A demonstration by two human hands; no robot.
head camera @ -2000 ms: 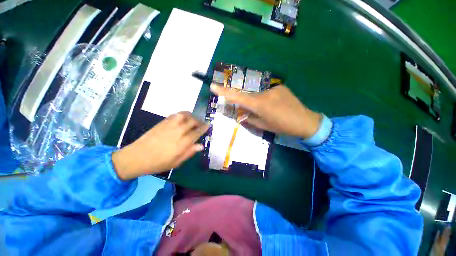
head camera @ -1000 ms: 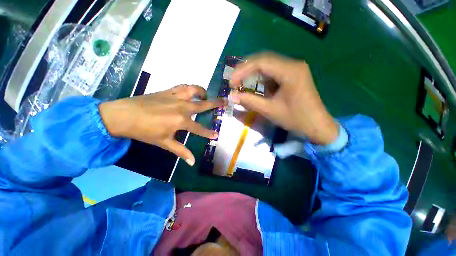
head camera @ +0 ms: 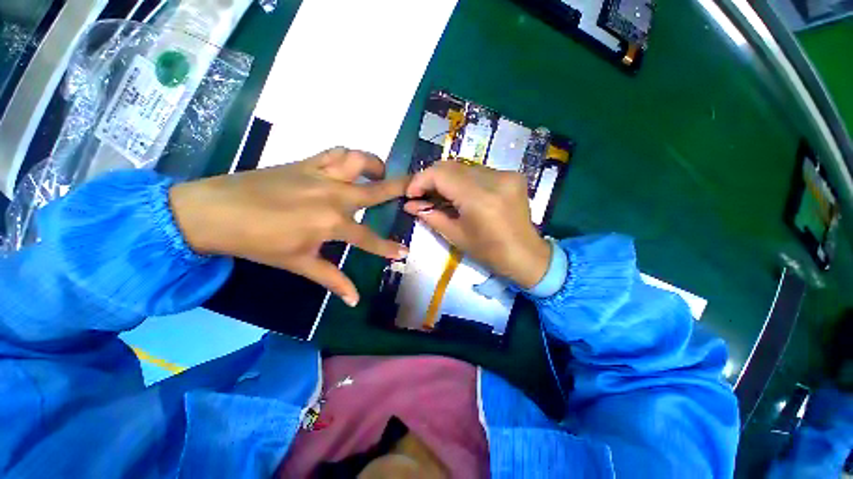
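Observation:
An open tablet assembly [head camera: 416, 290] lies in front of me, its board with silver shields at the top end and an orange ribbon down the silver-white centre. My left hand [head camera: 281, 220] is spread from the left, fingertips on the tablet's left edge. My right hand [head camera: 486, 220] is over the tablet's middle, thumb and finger pinched together beside my left index fingertip. Something small and dark shows at the pinch, too small to name. A white release liner [head camera: 351, 84] with a black lower area lies left of the tablet, partly under my left hand.
A crinkled plastic bag with a white label [head camera: 136, 112] and long pale strips lie far left. Another tablet [head camera: 599, 33] is at the top, and one more [head camera: 814, 210] at the far right. A black strip with white edge [head camera: 772, 327] lies right. A blue sleeve shows bottom right.
My right hand has come down onto the tablet's middle, uncovering the board. My left hand moved onto the tablet's left edge with fingers spread. The tablet at the top has shifted right in view.

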